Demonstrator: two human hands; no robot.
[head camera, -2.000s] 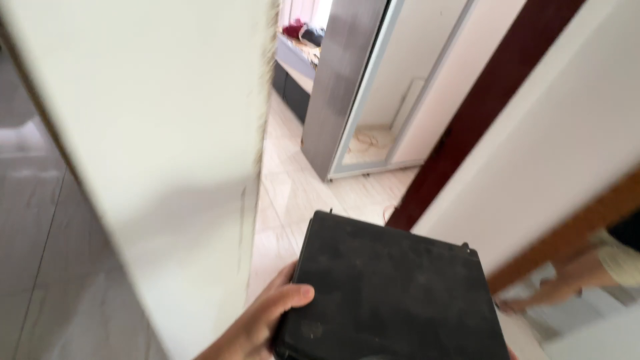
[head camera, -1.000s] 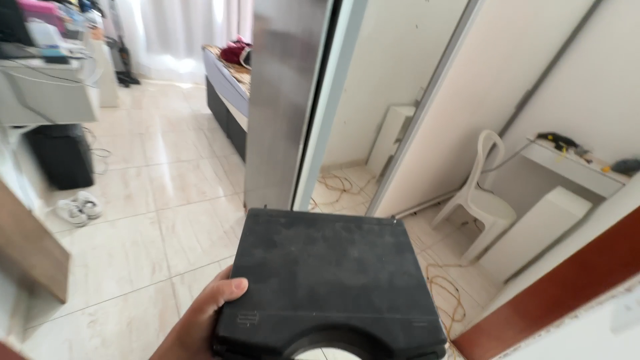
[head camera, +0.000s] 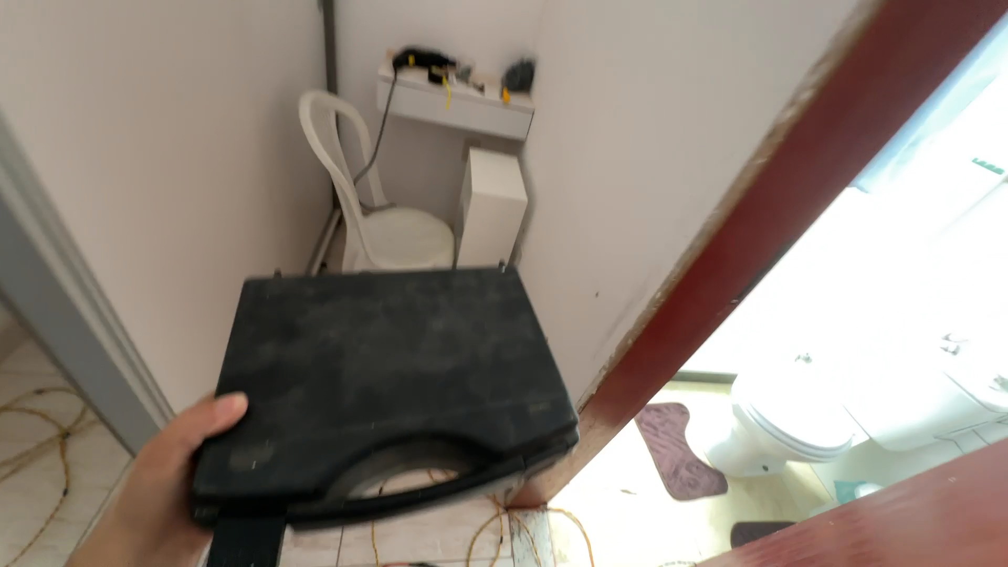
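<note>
A closed black plastic carrying case (head camera: 386, 354) with a built-in handle at its near edge fills the lower middle of the head view. Gripping its left side is my left hand (head camera: 169, 457), the thumb on the lid and the other fingers hidden underneath. One latch on the near left edge hangs down. My right hand does not show clearly; a small bit of something at the bottom edge under the case cannot be told.
Beyond the case stand a white plastic chair (head camera: 402, 236), a white box-like unit (head camera: 492, 197) and a wall shelf with a drawer (head camera: 457, 102) bearing tools. Yellowish cable (head camera: 63, 449) lies on the floor. At right, a red door frame (head camera: 709, 260) borders a bathroom with a toilet (head camera: 791, 409).
The view has swung right, from the room with the bed to the chair and the bathroom doorway. My left hand keeps its hold on the black case throughout.
</note>
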